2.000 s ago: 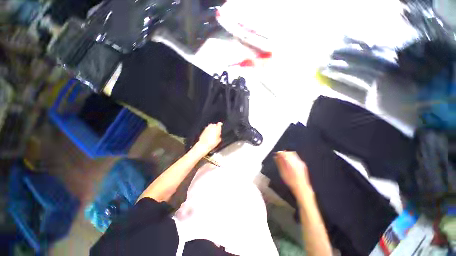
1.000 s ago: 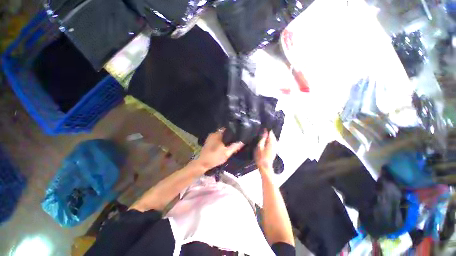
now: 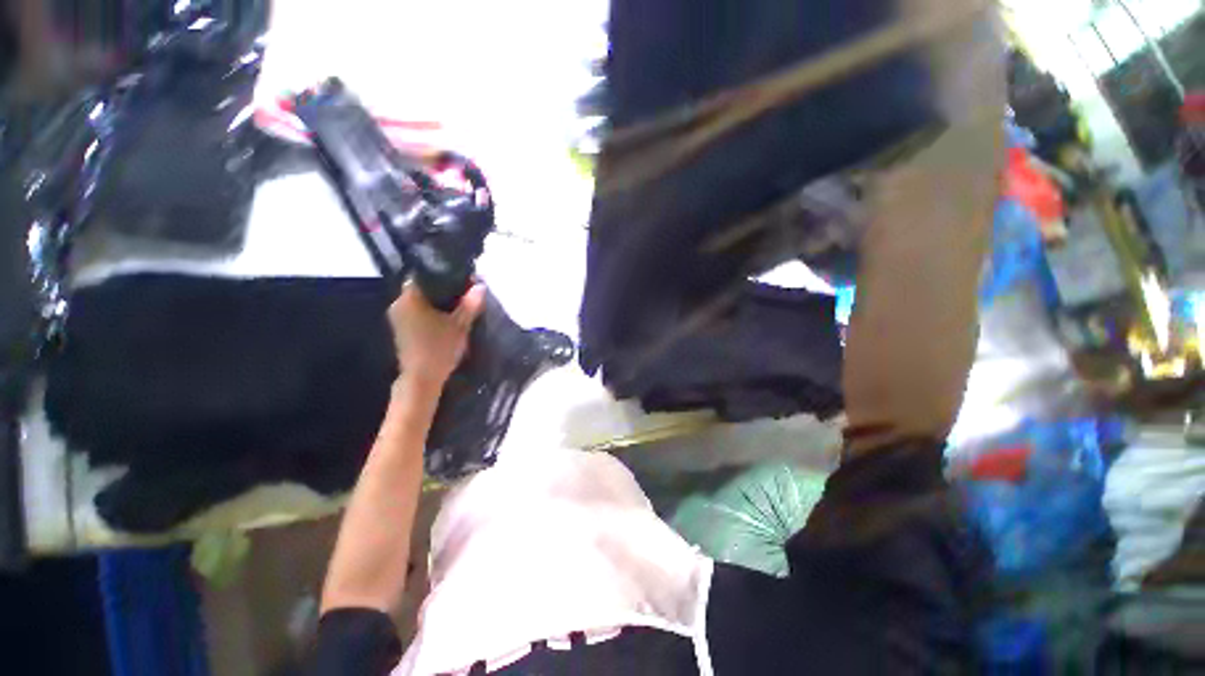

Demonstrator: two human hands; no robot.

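Observation:
My left hand (image 3: 434,333) is closed around a bunch of glossy black hangers (image 3: 443,231), raised above the black garments. More black hangers (image 3: 496,383) lie on the right end of a flat black garment stack (image 3: 238,383). My right forearm (image 3: 918,291) is raised, large and blurred, at the right. Its hand is blurred or cut off near the top edge, so its grip cannot be told. A large dark cloth (image 3: 740,145), streaked by blur, spreads beside that forearm. Another black garment (image 3: 760,350) lies below it on the table.
The white tabletop (image 3: 529,79) has a red-and-white plastic piece (image 3: 284,122) at its far left. Shiny bagged black items (image 3: 159,172) lie at the left. A pale green sack (image 3: 753,515) bulges below the table edge. Blue plastic (image 3: 1044,528) is at the lower right.
My left hand has lifted a bunch of hangers off the stack. My right hand has left the hangers, and its arm has swung up to the right. The view has turned.

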